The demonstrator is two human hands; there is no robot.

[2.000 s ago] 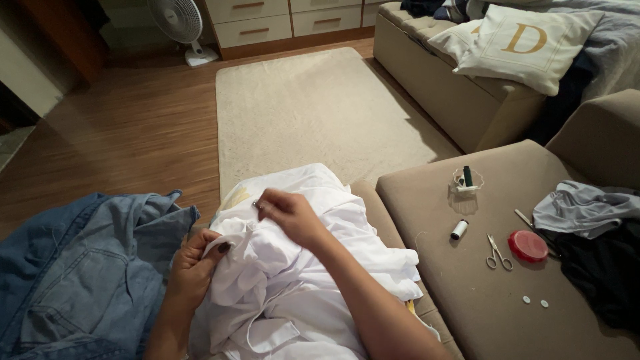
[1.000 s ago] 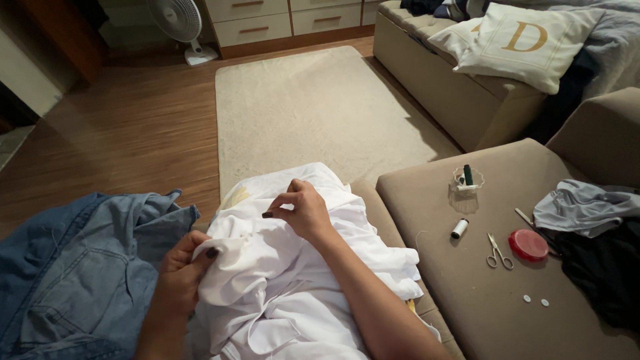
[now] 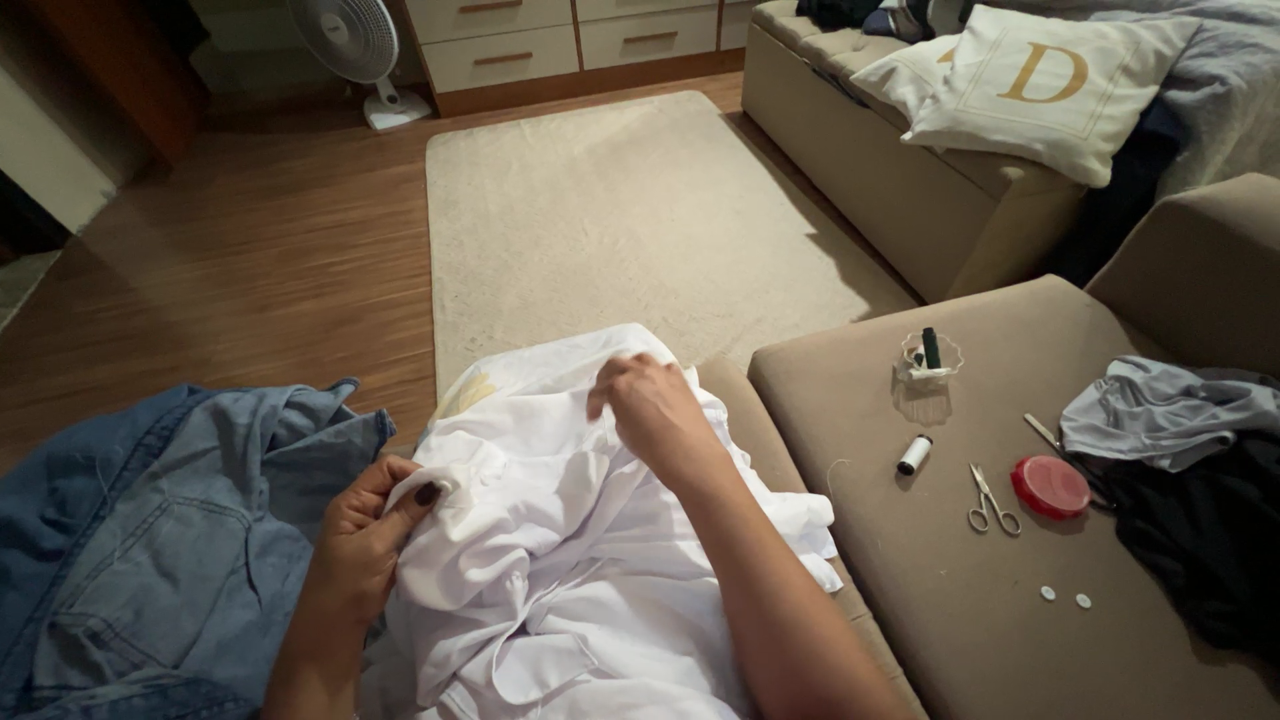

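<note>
A white cloth garment [image 3: 560, 540] lies bunched over my lap. My left hand [image 3: 375, 520] pinches a fold at its left side between thumb and fingers. Above the far part of the cloth, my right hand [image 3: 645, 405] is raised with its fingers bent together; whether it holds a needle or thread is too small to tell. On the sofa seat at the right are a spool of white thread [image 3: 914, 455], small scissors [image 3: 990, 505], a round red case [image 3: 1050, 487] and two white buttons [image 3: 1065, 597].
Blue denim clothing [image 3: 150, 540] lies at my left. A clear scalloped dish [image 3: 928, 362] with a dark spool stands on the sofa, near grey [image 3: 1165, 412] and black cloth [image 3: 1200, 540]. Beyond are a beige rug [image 3: 600, 230], a storage bench [image 3: 860, 170] and a fan [image 3: 350, 45].
My right hand first moved from near the left hand towards the right, and is now farther right and away from it. The left hand keeps its pinch on the white cloth.
</note>
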